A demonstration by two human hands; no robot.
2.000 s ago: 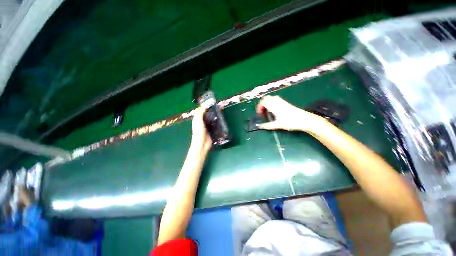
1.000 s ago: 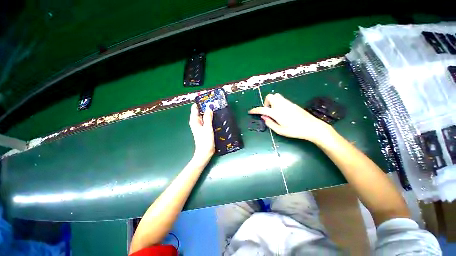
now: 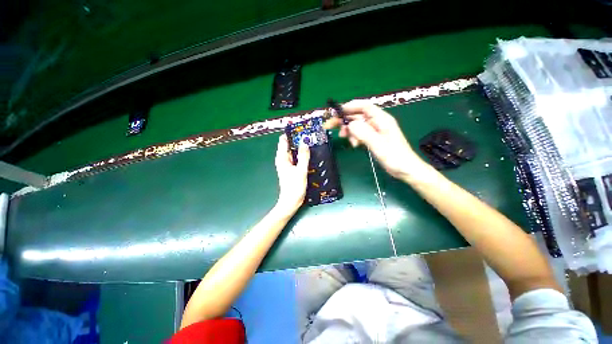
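A black phone body (image 3: 324, 171) lies on the green bench, its top end with exposed circuitry at the chipped edge. My left hand (image 3: 292, 176) holds it by its left side, thumb on the circuitry. My right hand (image 3: 369, 129) holds a small black cover (image 3: 335, 111) between the fingertips, raised just right of the phone's top end. The fingers partly hide the cover. A pile of loose black covers (image 3: 447, 148) lies on the bench to the right of my right hand.
Stacked clear trays (image 3: 550, 101) with black plates stand at the right. Beyond the chipped edge (image 3: 221, 136), one dark phone (image 3: 286, 87) and another (image 3: 137, 123) lie on the green conveyor. A brown box (image 3: 462, 295) is below the bench. Blue clothing (image 3: 40, 326) shows at the lower left.
My right hand has picked up the small black cover from the bench and moved it up beside the phone's top end. My left hand still holds the phone; the view has shifted slightly.
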